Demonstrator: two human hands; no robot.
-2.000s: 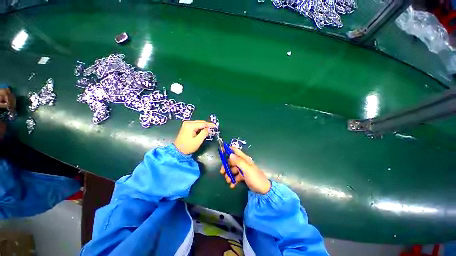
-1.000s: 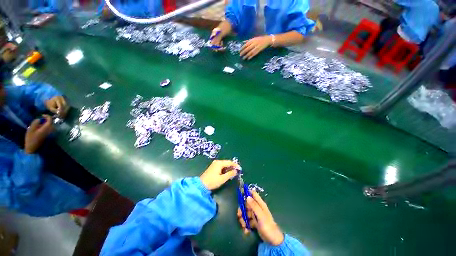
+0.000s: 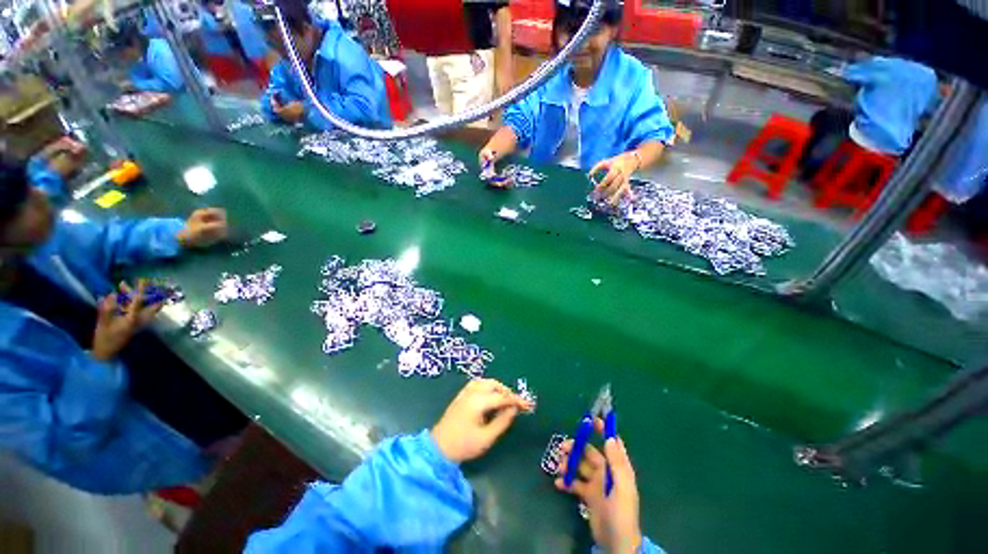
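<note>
My left hand (image 3: 475, 420) pinches a small silvery moulded piece (image 3: 525, 394) between thumb and fingers, over the green bench. My right hand (image 3: 607, 487) holds the blue-handled side cutters (image 3: 593, 435), with the silvery jaws pointing up and away from the piece. A small silvery shot with an oval outline (image 3: 554, 454) is beside the right fingers; whether they touch it cannot be told. The heap of silvery shots (image 3: 379, 308) lies beyond and left of my left hand, with a white tag (image 3: 470, 324) at its right side.
A worker in blue (image 3: 585, 108) sits across the green bench (image 3: 693, 357) between two silvery heaps. Another worker (image 3: 81, 368) sits at the left, near small clusters (image 3: 247, 285). A slanting metal post (image 3: 899, 427) stands at the right. Red stools (image 3: 771, 154) stand beyond. A white cable hangs at the top.
The view has tilted up, showing more of the hall. The cutters have moved away from the piece in my left hand and now point upward. The left neighbour's hands have moved apart.
</note>
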